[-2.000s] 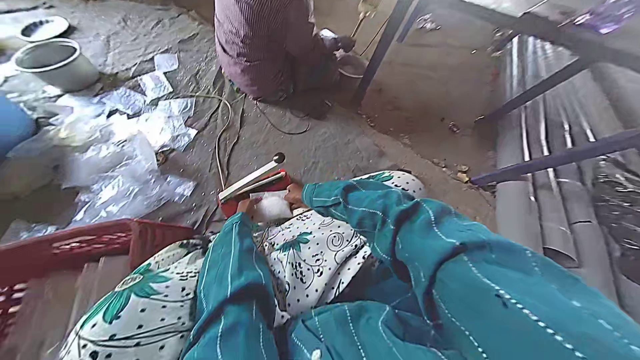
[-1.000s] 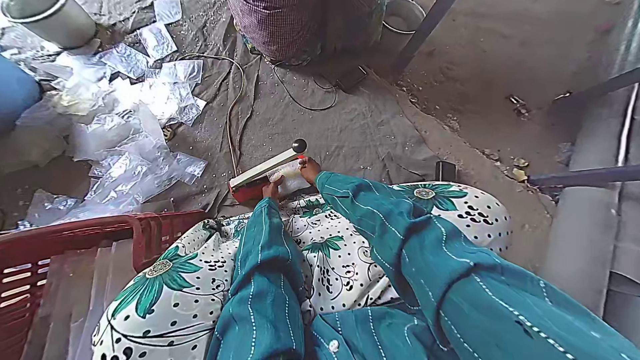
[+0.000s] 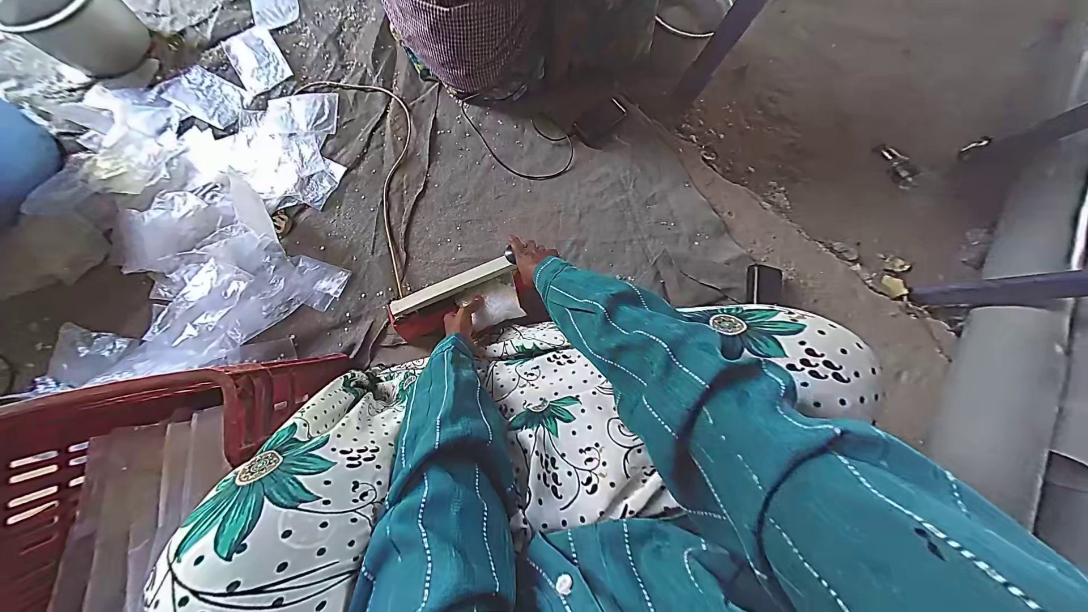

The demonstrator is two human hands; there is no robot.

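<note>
A red impulse bag sealer (image 3: 416, 323) with a cream lever arm (image 3: 455, 285) rests on the floor cloth just beyond my knees. The arm lies low along the sealer's body. My right hand (image 3: 531, 255) is closed over the dark knob at the arm's right end. My left hand (image 3: 463, 316) holds a small clear plastic bag (image 3: 500, 304) with whitish contents against the near side of the sealer. The bag's far edge is hidden by the arm.
Loose clear plastic bags (image 3: 221, 255) cover the floor at left, near a grey bucket (image 3: 93, 42). A red plastic crate (image 3: 289, 382) stands by my left knee. Another person (image 3: 476, 42) sits ahead. Cables (image 3: 399, 170) cross the cloth; grey pipes (image 3: 994, 365) lie at right.
The sealer's arm, raised at its knob end one second ago, is now down. My right hand has moved from the bag's side onto the knob.
</note>
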